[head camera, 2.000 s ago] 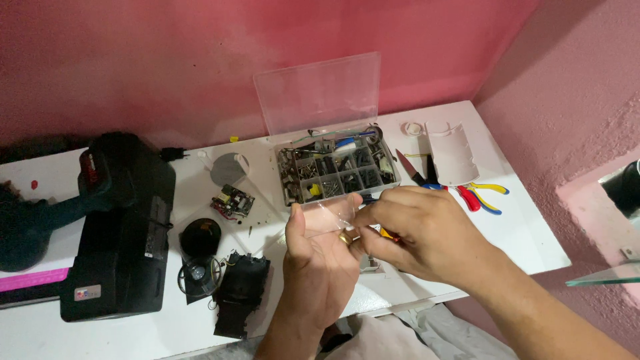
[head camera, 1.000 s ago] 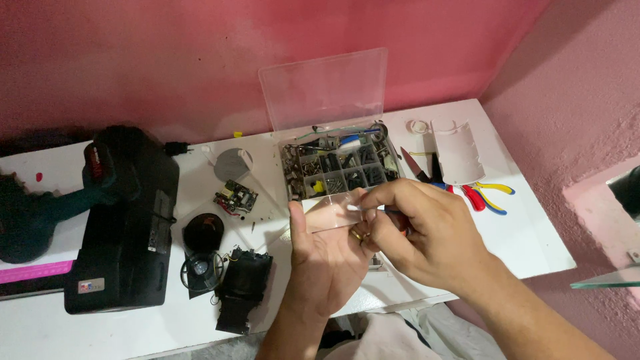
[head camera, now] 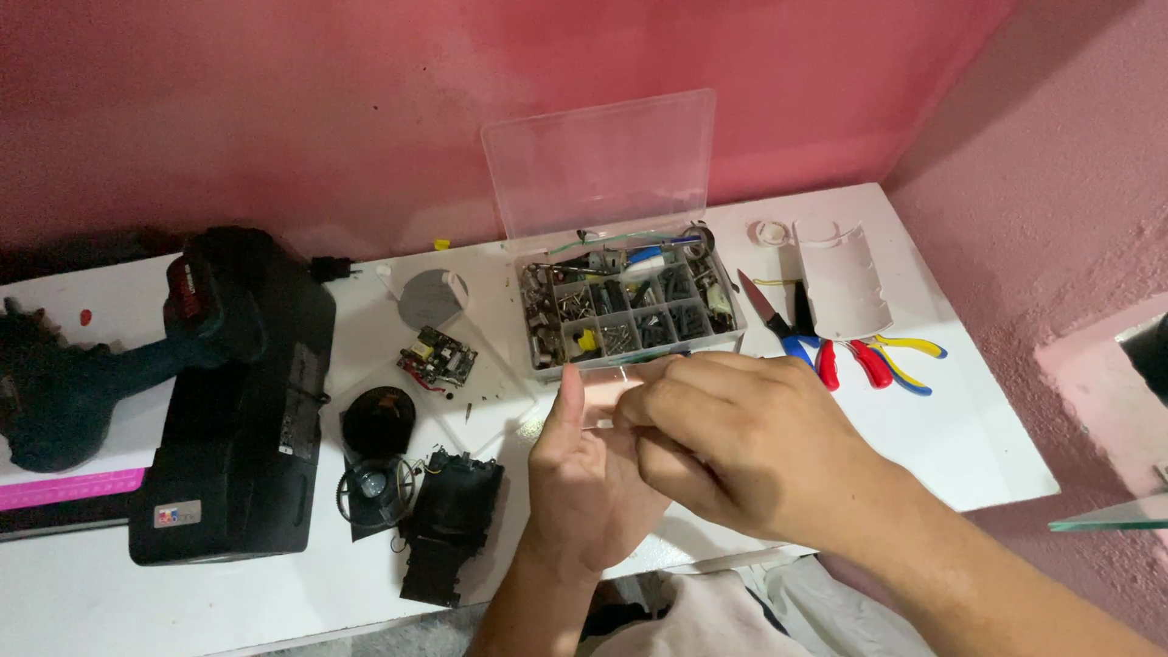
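Observation:
My left hand [head camera: 589, 484], palm up, holds a small clear rectangular plastic piece [head camera: 598, 388] between thumb and fingers. Over its right part bends my right hand [head camera: 730, 429], with the fingertips curled at the piece; whether they pinch anything is hidden. Just beyond both hands stands a clear compartment box [head camera: 546, 372] with its lid [head camera: 602, 173] raised, full of screws and small parts. Left of the hands lie a small circuit board [head camera: 438, 358], a round black part [head camera: 379, 420], a round clear-rimmed part [head camera: 374, 493] and a black plastic housing [head camera: 452, 520].
Pliers with red handles [head camera: 871, 363], pliers with blue-yellow handles [head camera: 908, 370], a knife-like blade [head camera: 762, 301] and a curved white plastic shell [head camera: 849, 283] lie at the right. A black printer-like machine [head camera: 237, 456] with a cordless drill [head camera: 137, 374] on it fills the left. A glass edge [head camera: 1113, 516] juts in at right.
The fingers of my right hand have moved over the clear piece and now cover its right part. The white-tipped thing seen at those fingertips one second ago no longer shows.

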